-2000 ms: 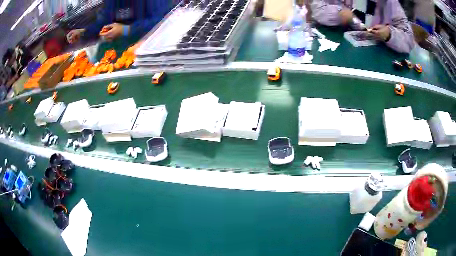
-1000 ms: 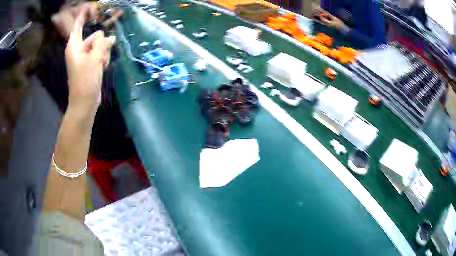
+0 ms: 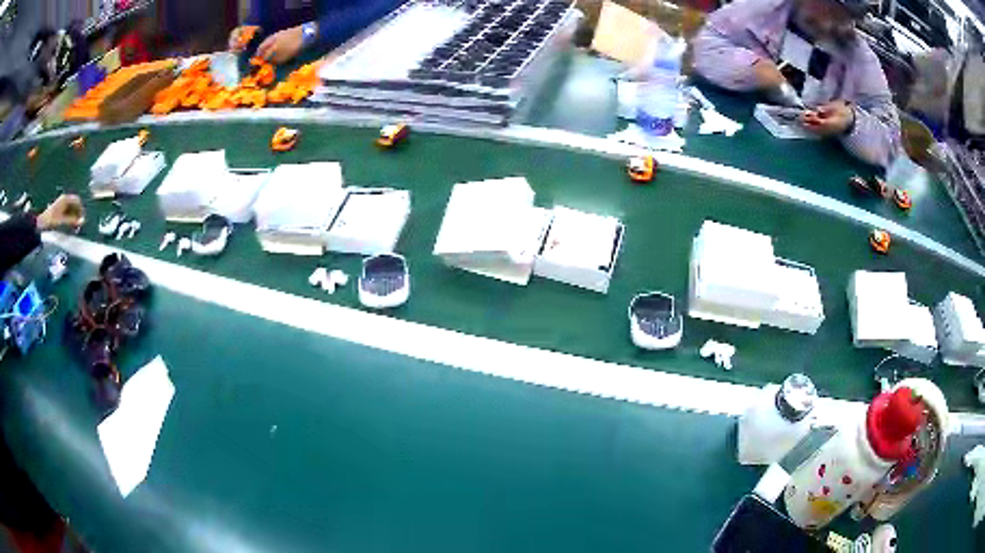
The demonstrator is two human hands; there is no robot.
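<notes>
Neither of my hands is in the picture. White open retail boxes (image 3: 493, 229) stand in a row on the green belt (image 3: 518, 313), each with its lid overlapping or beside the tray. In front of them lie charging cases with white rims and dark interiors, one near the middle (image 3: 383, 281) and one further right (image 3: 656, 321). A pair of white earbuds (image 3: 327, 280) lies left of the middle case. Another pair of earbuds (image 3: 717, 352) lies right of the right case. More cases and earbuds lie towards both ends of the belt.
Dark shells (image 3: 106, 313) and a white paper sheet (image 3: 137, 423) lie at left. A red-capped bottle (image 3: 842, 464), a smaller white bottle (image 3: 772, 423) and a phone (image 3: 765, 529) stand or lie at right. A neighbour's hand (image 3: 63, 214) is at far left; people sit across.
The view swung left and came back. The raised hand and forearm with a bracelet, seen one second ago, are out of view. A neighbour's hand now reaches over the belt at far left.
</notes>
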